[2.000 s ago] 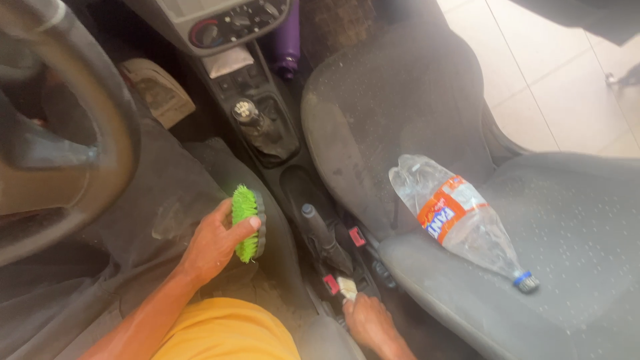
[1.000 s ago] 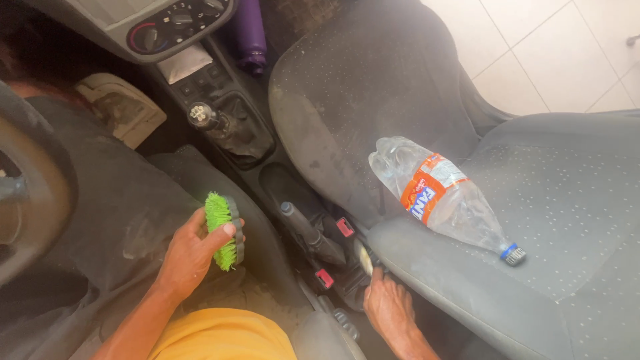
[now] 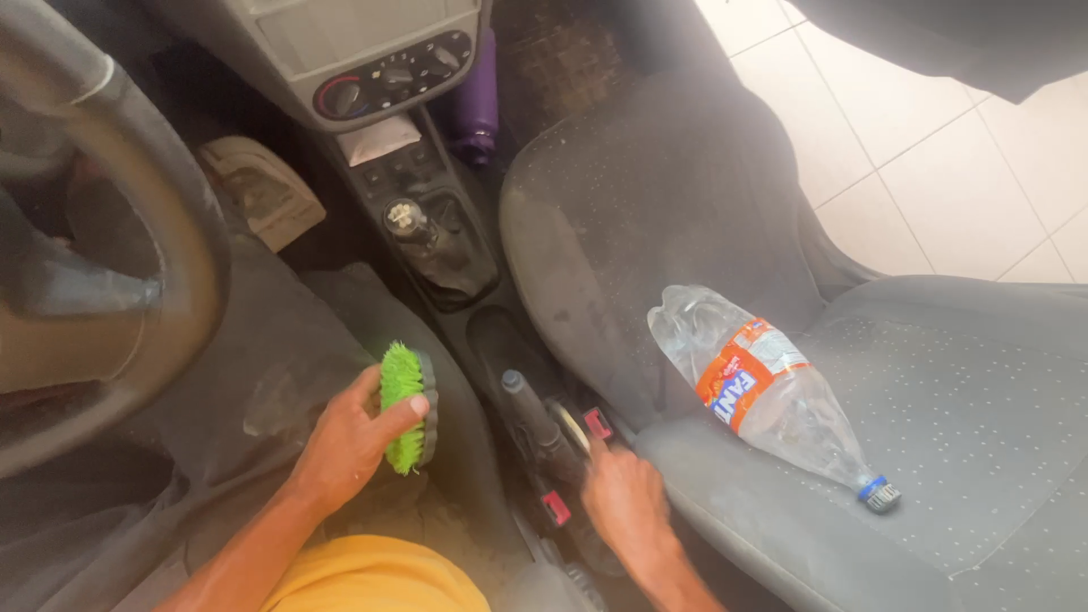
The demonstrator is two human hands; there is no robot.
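My left hand (image 3: pixel 348 433) grips a scrub brush (image 3: pixel 406 408) with green bristles and a grey back, held above my lap. My right hand (image 3: pixel 625 493) is low between the front seats, its fingers closed on a thin, pale, flat-edged thing (image 3: pixel 569 427) whose kind I cannot tell. That thing lies along the right side of the handbrake lever (image 3: pixel 531 408). Close to my fingers is a red seat belt buckle button (image 3: pixel 597 423), and a second red buckle button (image 3: pixel 556 507) sits to the left of my right hand.
An empty plastic Fanta bottle (image 3: pixel 765 391) lies on the grey passenger seat (image 3: pixel 935 408). Ahead are the gear lever (image 3: pixel 408 219), a heater control panel (image 3: pixel 393 75) and a purple bottle (image 3: pixel 476 102). The steering wheel (image 3: pixel 183 195) is at the left.
Two seconds ago my right hand was behind the handbrake, near the lower buckle; now it is farther forward, beside the upper one. My left hand keeps hold of the brush.
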